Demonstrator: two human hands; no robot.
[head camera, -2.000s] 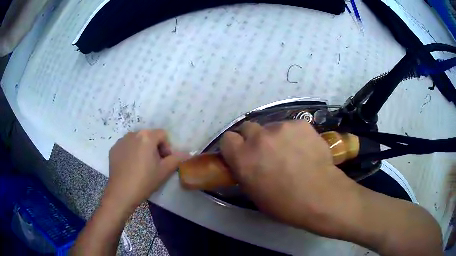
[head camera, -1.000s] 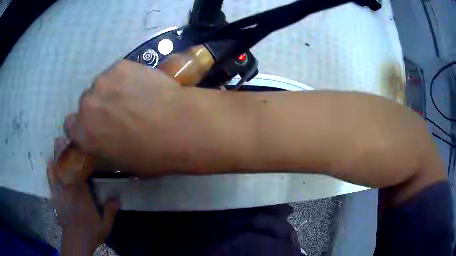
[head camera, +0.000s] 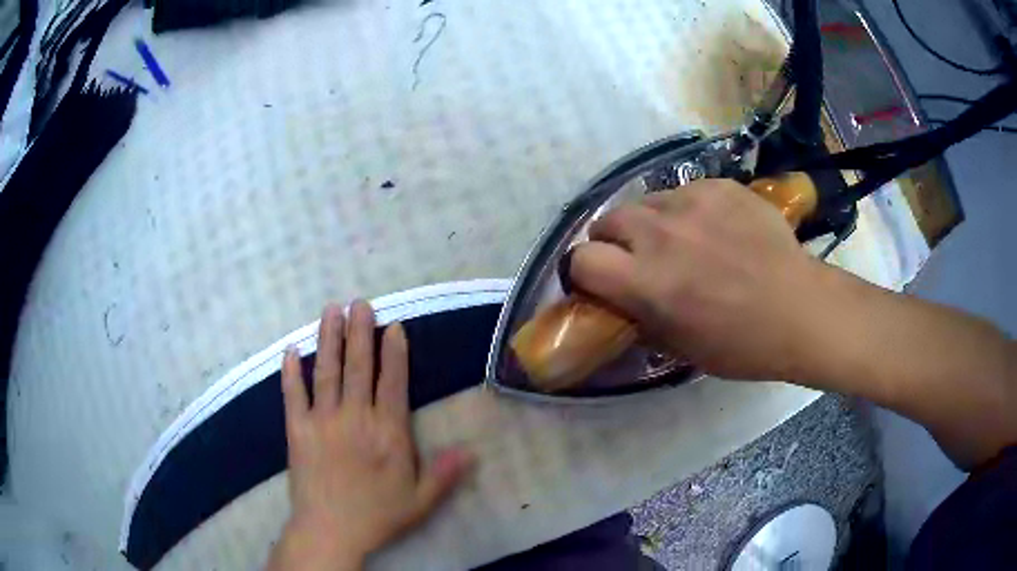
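Note:
A curved dark collar piece (head camera: 229, 452) with a white outer edge lies flat near the front of the pale padded table. My left hand (head camera: 355, 446) lies flat on it, fingers slightly apart and pointing to the far side, fingertips at the white edge. My right hand (head camera: 697, 279) grips the wooden handle of the steam iron (head camera: 535, 268). The iron's pointed soleplate rests at the collar piece's right part and hides its right end. The iron's tip points to the near left, a little right of my left hand.
Black hoses (head camera: 809, 89) run from the iron's rear. A metal plate (head camera: 881, 100) lies at the right edge beside a brown scorch mark (head camera: 730, 73). A dark curved pile (head camera: 50, 212) and blue sticks (head camera: 149, 64) are at the left. Another dark piece (head camera: 212, 9) is at the far side.
The view has shifted to the right. The iron has moved back from the collar's left part to its right, uncovering the dark face. My left hand has moved from the iron's front onto the piece.

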